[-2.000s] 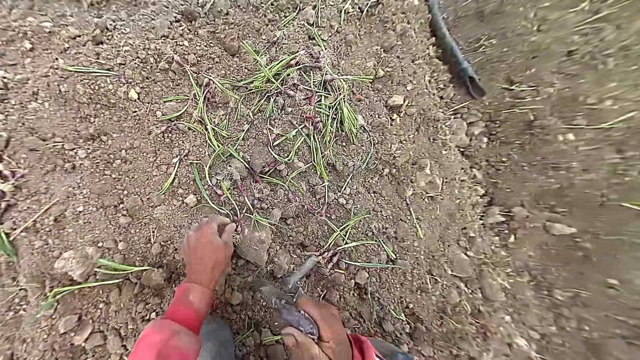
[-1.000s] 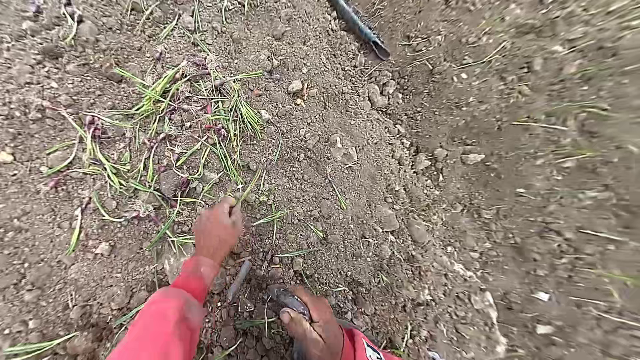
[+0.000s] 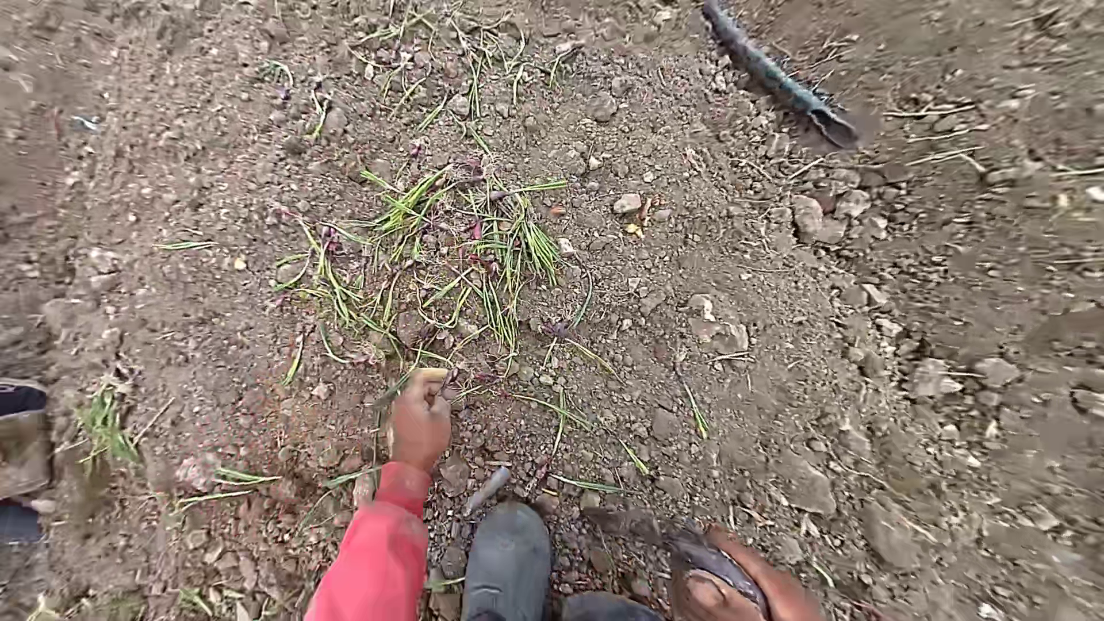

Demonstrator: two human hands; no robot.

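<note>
My left hand (image 3: 420, 420), in a red sleeve, has its fingers pinched around a small onion seedling (image 3: 450, 376) at the lower edge of a loose pile of purple-bulbed onion seedlings (image 3: 483, 246). At the bottom right my right hand (image 3: 742, 578) is closed on a dark, soil-caked hand tool (image 3: 699, 552), whose working end is blurred near the ground. Several single seedlings lie below the pile, among them one (image 3: 586, 485) between my hands. A short grey stick-like piece (image 3: 487, 490) rests on the soil beside my boot.
My dark rubber boot (image 3: 507, 561) stands at bottom centre. A dark pipe (image 3: 780, 82) with an open end lies at the upper right. Stones (image 3: 806, 216) and clods dot the soil. Part of another boot or shoe (image 3: 21, 448) shows at the left edge.
The right hand with its tool has moved away from the left hand, farther to the right. My left hand remains at the near edge of the seedlings. The view has shifted.
</note>
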